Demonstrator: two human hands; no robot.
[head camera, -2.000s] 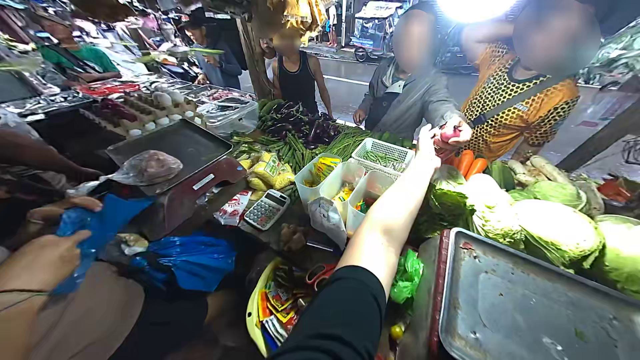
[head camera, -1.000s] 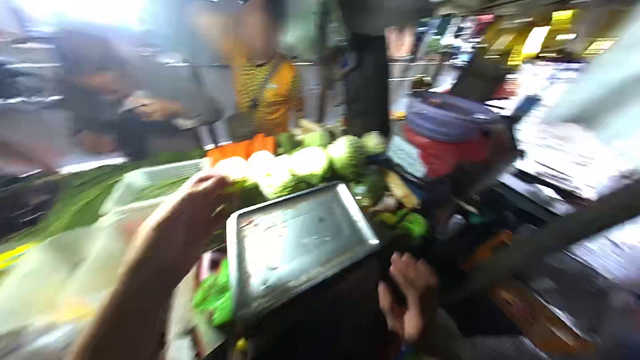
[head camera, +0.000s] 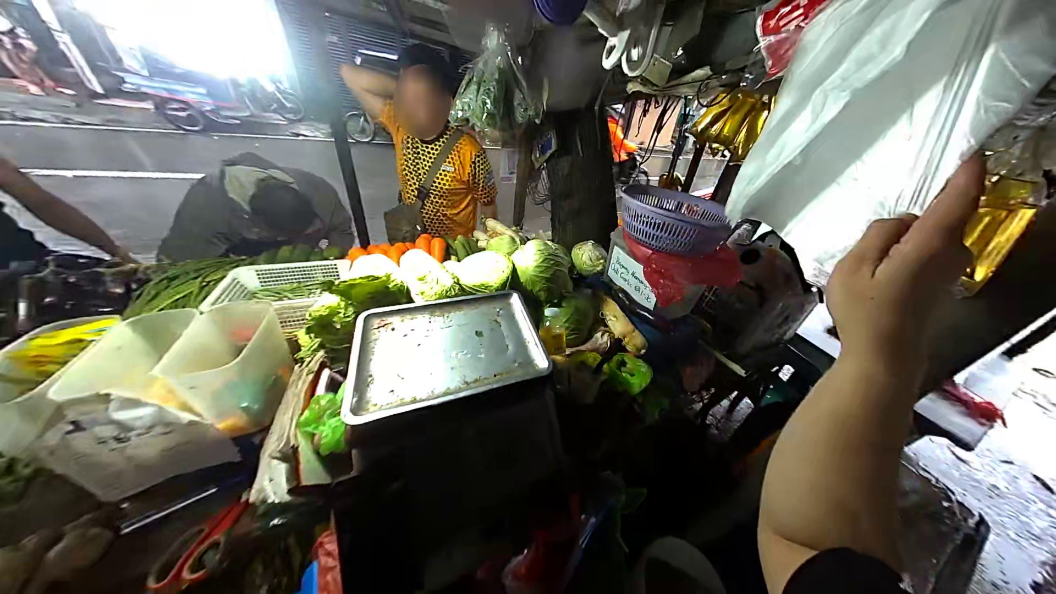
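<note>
My right hand (head camera: 899, 256) is raised at the right, its thumb and fingers closed on the lower edge of a white plastic bag (head camera: 866, 115) that hangs at the upper right. My left hand is out of view. Below and to the left of the right hand, a metal scale pan (head camera: 450, 351) with small scraps on it rests on a dark scale. Cabbages (head camera: 540, 268) and carrots (head camera: 404, 247) lie behind the pan. A purple plastic basket (head camera: 672, 219) stands between them and my right forearm.
Translucent plastic containers (head camera: 227, 363) and a white crate (head camera: 264, 285) stand at left. Red-handled scissors (head camera: 198, 549) lie at lower left. Packs of yellow liquid (head camera: 1002, 219) hang beside my right hand. Across the stall are a person in an orange shirt (head camera: 454, 177) and a bent-over person (head camera: 256, 206).
The view has swung right. My right hand has risen from low beside the scale pan to the hanging plastic bag. The left arm, visible one second ago, has left the view.
</note>
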